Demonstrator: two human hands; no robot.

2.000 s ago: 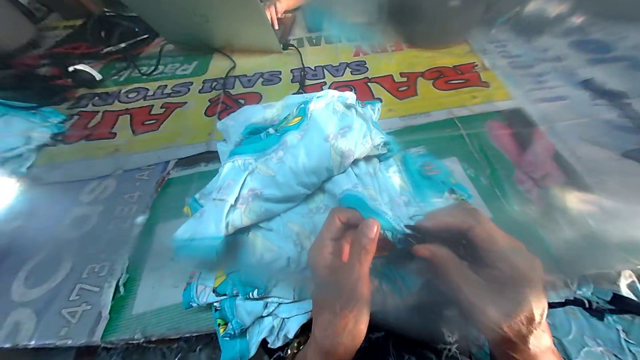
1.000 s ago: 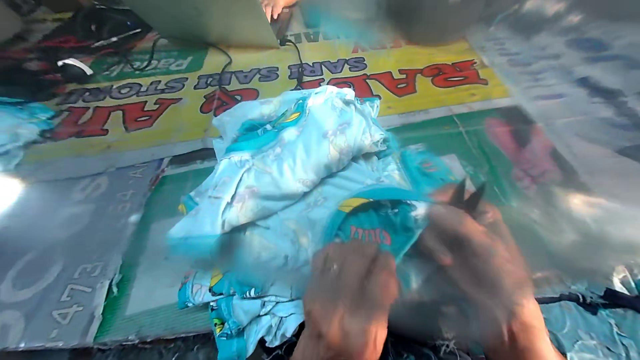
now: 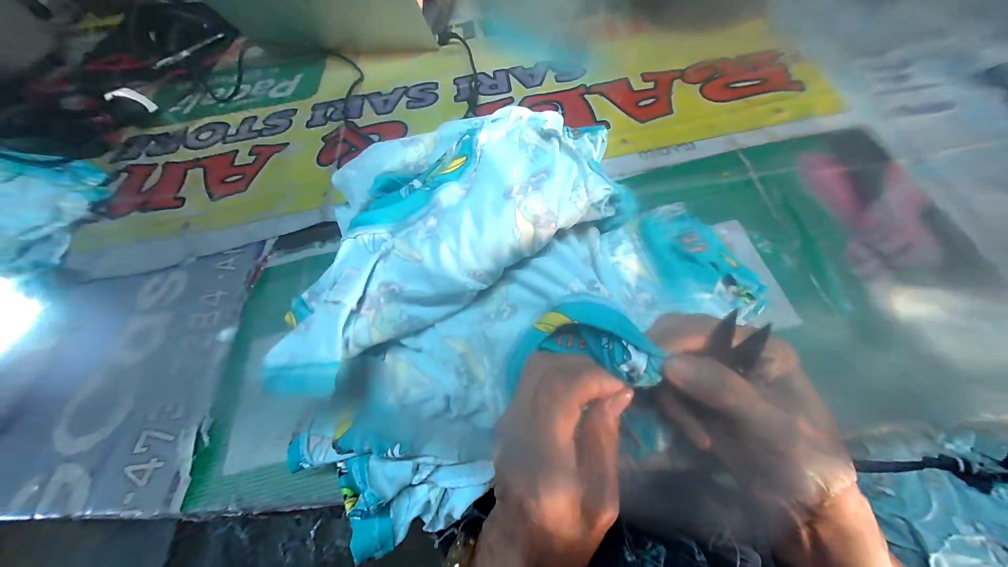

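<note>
Light blue printed garments with teal trim [image 3: 472, 228] lie heaped at the middle of the table. My left hand [image 3: 563, 433] pinches the teal edge of one garment [image 3: 587, 331] at the near side of the heap. Close on its right, my right hand [image 3: 740, 409] holds the same edge between its fingertips. A small dark pair of thread snips [image 3: 736, 342] rests in my right hand, its two pointed blades apart and tilted upward. Parts of both hands are blurred.
A yellow and green printed tarpaulin [image 3: 654, 94] covers the table. Cables [image 3: 472, 71] run beside a pale box-like object [image 3: 331, 24] at the back. More light blue fabric lies at the left [image 3: 39, 205] and lower right [image 3: 929, 504]. A blurred pink thing [image 3: 874, 205] is at the right.
Two seconds ago the hands were at a bunched teal part of the garment; a curved teal edge now stands raised at my fingers. The snips' blades show more plainly above my right hand.
</note>
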